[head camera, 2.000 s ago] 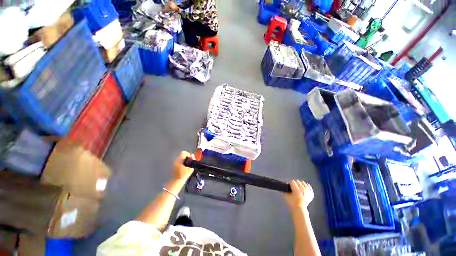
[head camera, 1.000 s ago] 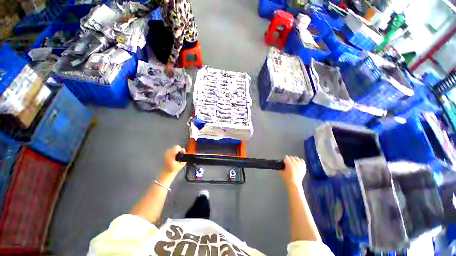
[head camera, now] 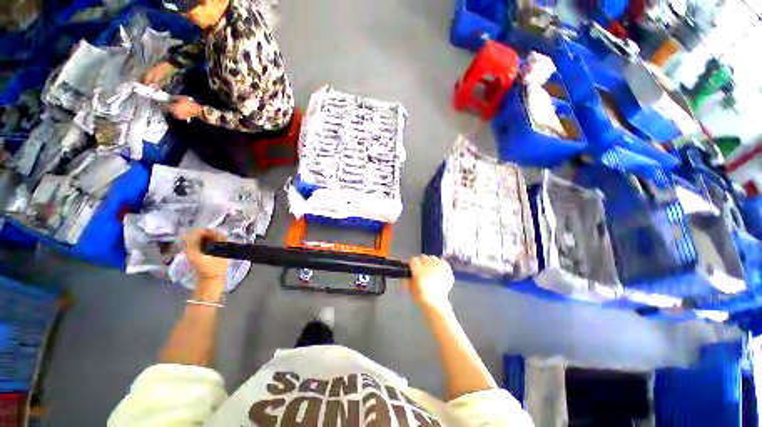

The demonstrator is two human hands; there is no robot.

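Note:
My left hand (head camera: 205, 253) grips the left end of the black push handle (head camera: 309, 259). My right hand (head camera: 431, 278) grips its right end. The handle belongs to a hand truck with an orange frame (head camera: 385, 239) low on the floor and small wheels under the handle. A filled crate (head camera: 349, 150) sits on the truck, just beyond the handle. Its top shows neat rows of small silvery-grey pieces, with white lining around the rim and a bit of blue at the near left corner. The crate's sides are mostly hidden.
At the left a person in a patterned top (head camera: 247, 67) sits on a red stool (head camera: 277, 146), handling papers over blue crates. Newspaper-lined material (head camera: 196, 208) lies beside the truck. At the right stand a filled crate (head camera: 487, 213), an open lined crate (head camera: 576, 238) and a red stool (head camera: 486, 78).
The truck and I have moved forward along the aisle, and the seated person and right-hand crates are now alongside. The person's hand has moved from the floor papers to the crate papers. Both my hands still hold the handle.

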